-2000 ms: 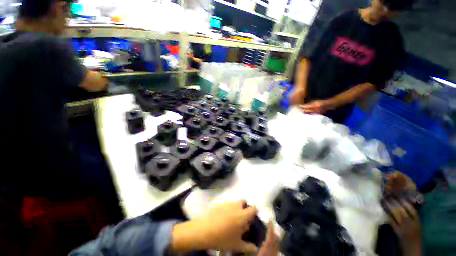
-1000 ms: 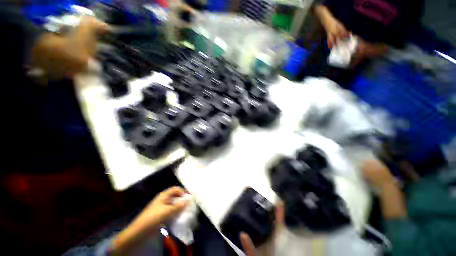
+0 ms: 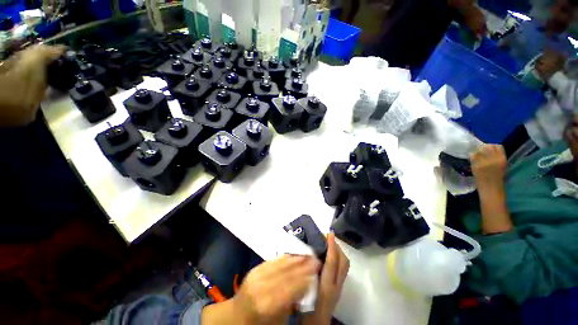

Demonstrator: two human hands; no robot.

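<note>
A black plug-in cube (image 3: 307, 232) with metal prongs is at the front edge of the near table (image 3: 279, 190). My right hand (image 3: 332, 273) holds it from the right side. My left hand (image 3: 274, 291) presses a white wiping cloth (image 3: 309, 293) against it; the cloth is partly hidden by my fingers. Several black cubes (image 3: 374, 219) lie in a group just right of my hands, prongs at various angles. Many more cubes (image 3: 222, 150) stand prongs-up at the far left.
A wash bottle (image 3: 426, 268) stands at the right table edge. Whitish printed bags (image 3: 405, 105) lie at upper right. A person's hand (image 3: 490, 162) is at the right, another's (image 3: 28, 82) at far left. Beyond are a blue tote (image 3: 469, 89) and white-green cartons (image 3: 253, 24).
My left hand has come from below the table edge, with the cloth, to the cube in my right hand. The view has shifted, and the wash bottle now shows more fully.
</note>
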